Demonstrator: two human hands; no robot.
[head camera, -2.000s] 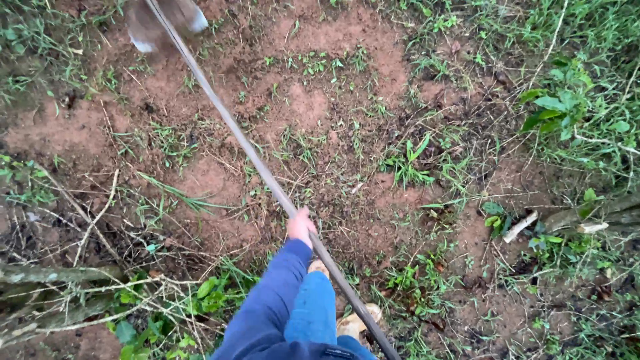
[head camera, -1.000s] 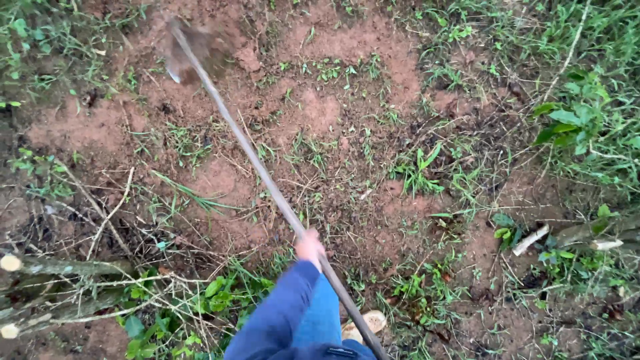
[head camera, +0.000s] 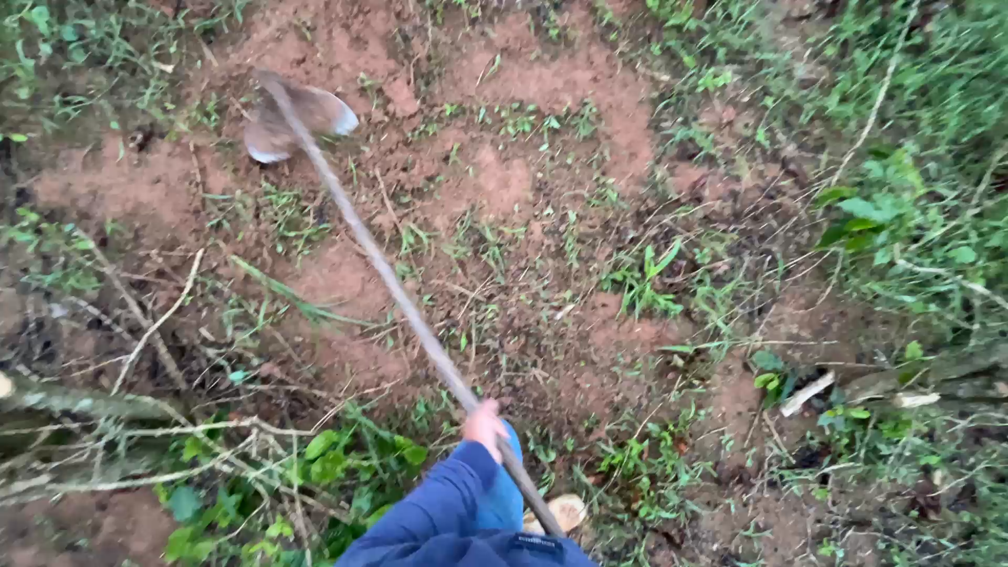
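A hoe with a long wooden handle (head camera: 378, 260) slants from the upper left down to the bottom centre of the head view. Its wide, soil-stained metal blade (head camera: 295, 122), with pale worn corners, is at the red soil. One hand is closed around the lower part of the handle; by the blue sleeve coming in from the left, it is my left hand (head camera: 485, 429). My right hand is out of the frame. The handle's lower end passes out of sight at my jacket, beside my blue trouser leg and a tan shoe (head camera: 565, 513).
Weeds and grass tufts (head camera: 646, 287) dot the red soil. Cut branches with bare twigs (head camera: 102, 402) lie at the lower left, above leafy shoots (head camera: 331, 457). At the right are a log (head camera: 953, 374), a pale wood piece (head camera: 809, 393) and thicker grass.
The blade was blurred in both earlier frames and shows more clearly now, lower in the view than two seconds ago. My left hand stays on the handle.
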